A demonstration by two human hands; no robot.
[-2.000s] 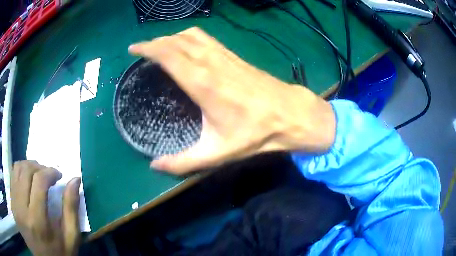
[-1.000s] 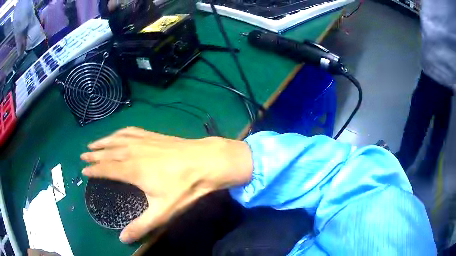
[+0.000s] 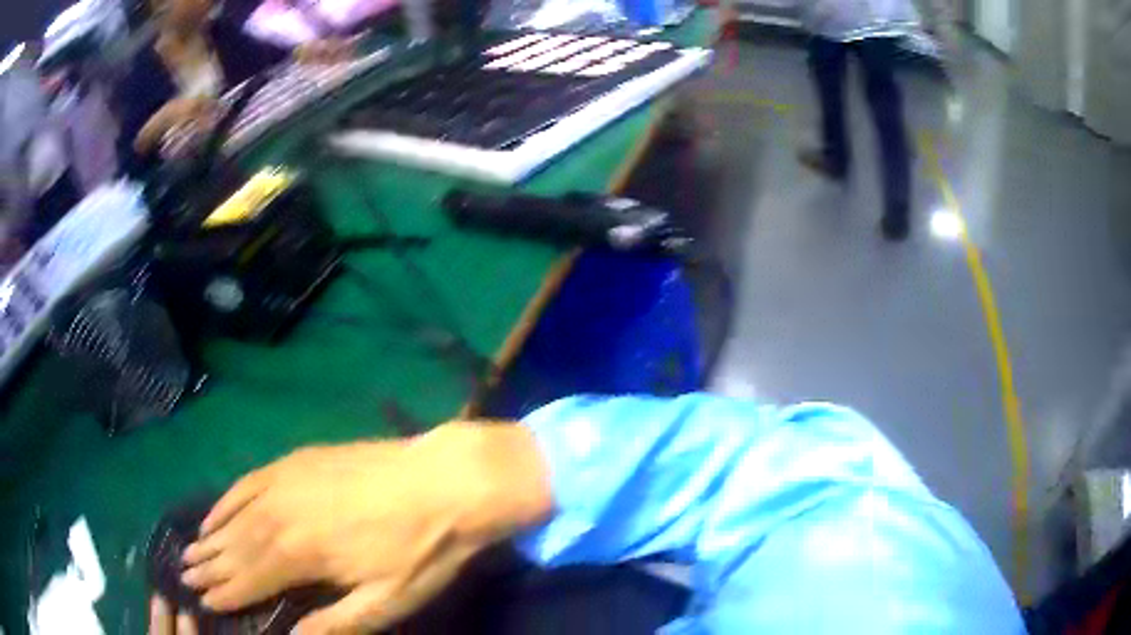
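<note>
The round dark dish point(image 3: 174, 546) is at the lower left, mostly covered by my right hand. My right hand point(image 3: 335, 527) lies over it, palm down, fingers pointing left and curled a little. The thumb is at the bottom edge. Whether it grips the dish is hidden. Of my left hand only a blurred fingertip or two point(image 3: 168, 617) shows at the bottom edge, close to the dish. White paper point(image 3: 72, 589) lies left of the dish, cut off by the picture's edge. The image is blurred.
An electric screwdriver point(image 3: 546, 218) lies across the bench edge above a blue stool point(image 3: 608, 329). A fan point(image 3: 124, 354), a black box with yellow top point(image 3: 248, 248) and a white-rimmed tray point(image 3: 521, 161) stand behind. People sit at upper left; a person point(image 3: 862, 99) stands in the aisle.
The view has swung up and to the right, showing more aisle. My right hand has come down over the dish with its fingers closer together. My left hand has mostly dropped out of view.
</note>
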